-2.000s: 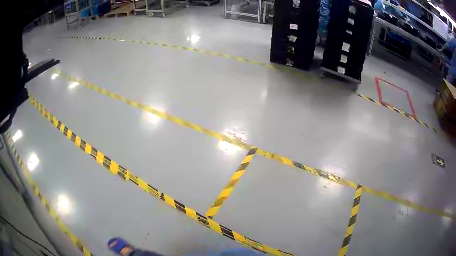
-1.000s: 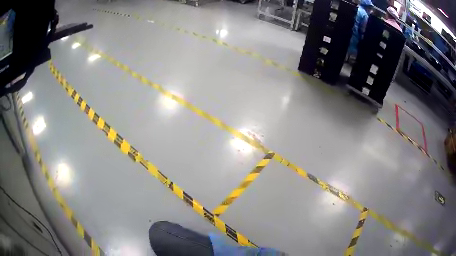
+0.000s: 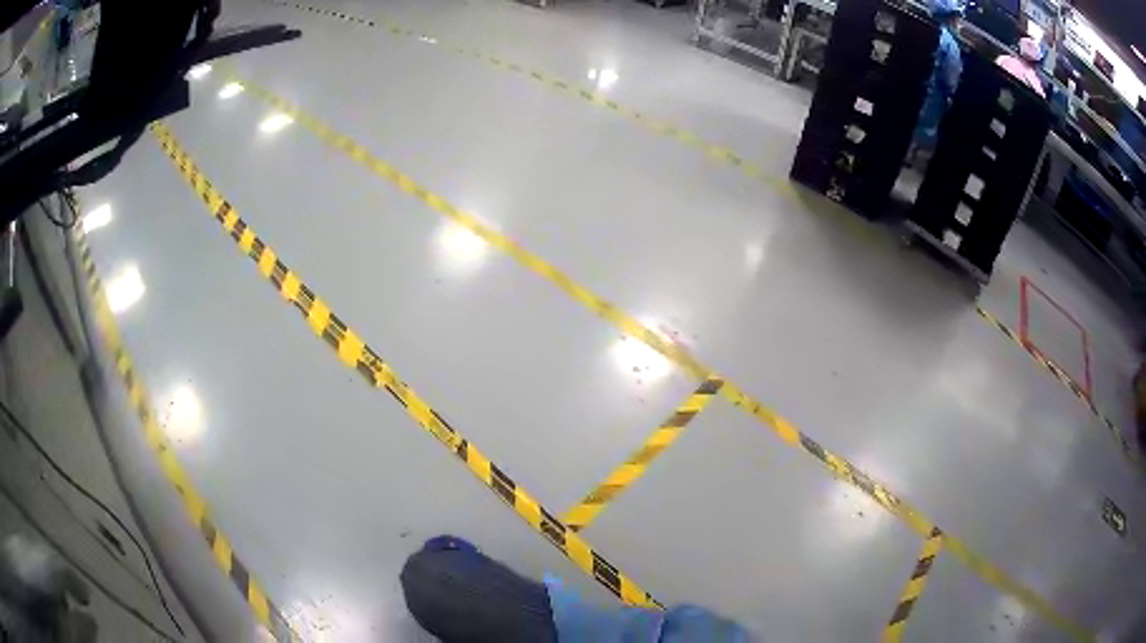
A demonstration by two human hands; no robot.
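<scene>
Neither of my hands can be made out. At the bottom centre, a dark grey rounded form (image 3: 478, 593), which looks like my clothed leg, comes out from light blue cloth (image 3: 616, 618). A small bright blue patch shows at its far end. A blurred pale grey shape (image 3: 48, 597) lies at the lower left corner; I cannot tell what it is. No tool or workpiece shows near me.
A dark monitor or arm assembly (image 3: 107, 94) juts in at upper left, above a grey machine side (image 3: 63, 465) with a cable. Yellow-black tape (image 3: 333, 329) crosses the shiny floor. Black racks (image 3: 867, 107) stand upper right, with people in blue (image 3: 940, 82) and pink (image 3: 1031, 65) behind.
The view has shifted, so the racks and tape sit farther right and more of the monitor assembly shows. The dark form at the bottom appears larger than two seconds ago. People now show behind the racks.
</scene>
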